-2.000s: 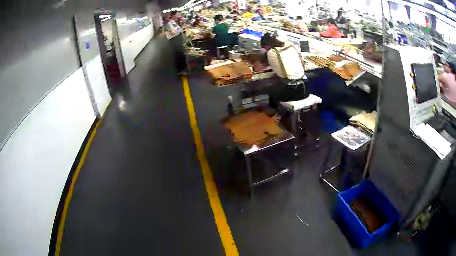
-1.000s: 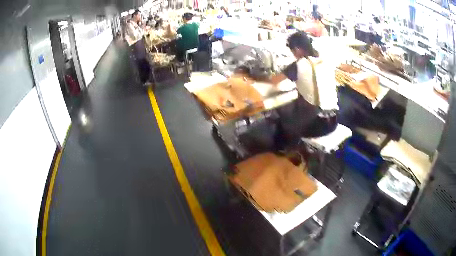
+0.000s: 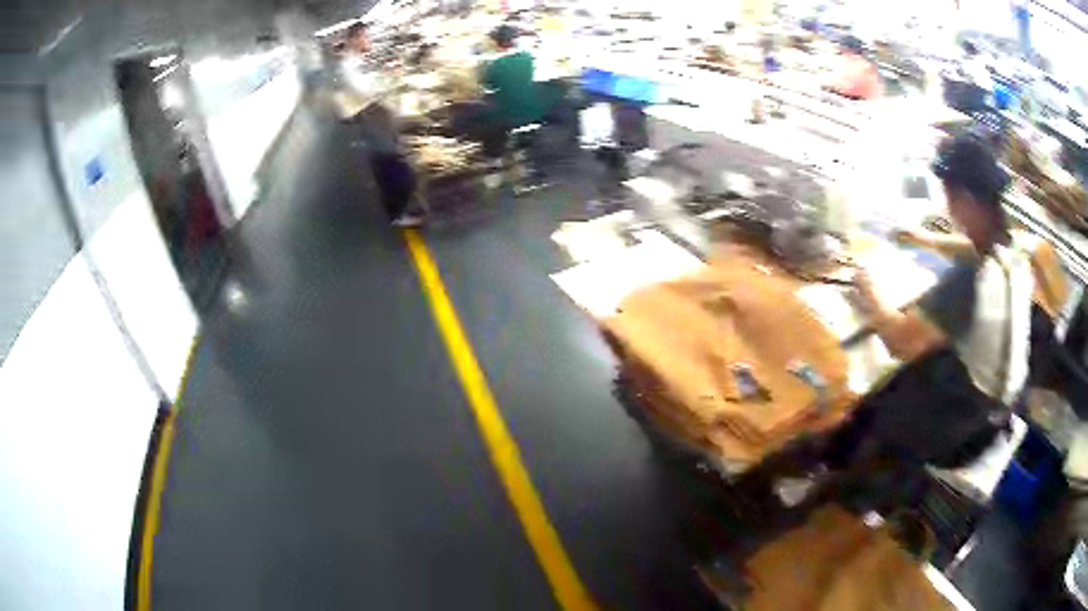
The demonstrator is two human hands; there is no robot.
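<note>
Neither of my hands is in the picture. Nearest in front, a stack of tan-brown bag panels [image 3: 704, 358] lies on a white table board [image 3: 626, 281] at centre right. Small dark rectangles with pale marks [image 3: 749, 381] lie on the panels. A second stack of tan-brown panels [image 3: 841, 567] shows at the bottom right, cut off by the lower edge. The picture is blurred.
A seated person [image 3: 984, 287] works right of the near stack, an arm on the table. A yellow line [image 3: 483, 412] runs along the dark floor. A white wall with a dark doorway [image 3: 173, 155] stands left. A person stands far ahead [image 3: 372, 119], beside someone in green [image 3: 511, 90].
The table with panels and the seated person appear larger and further right. The second panel stack has slid down and right, partly out of view. The blue crate at lower right has left the picture.
</note>
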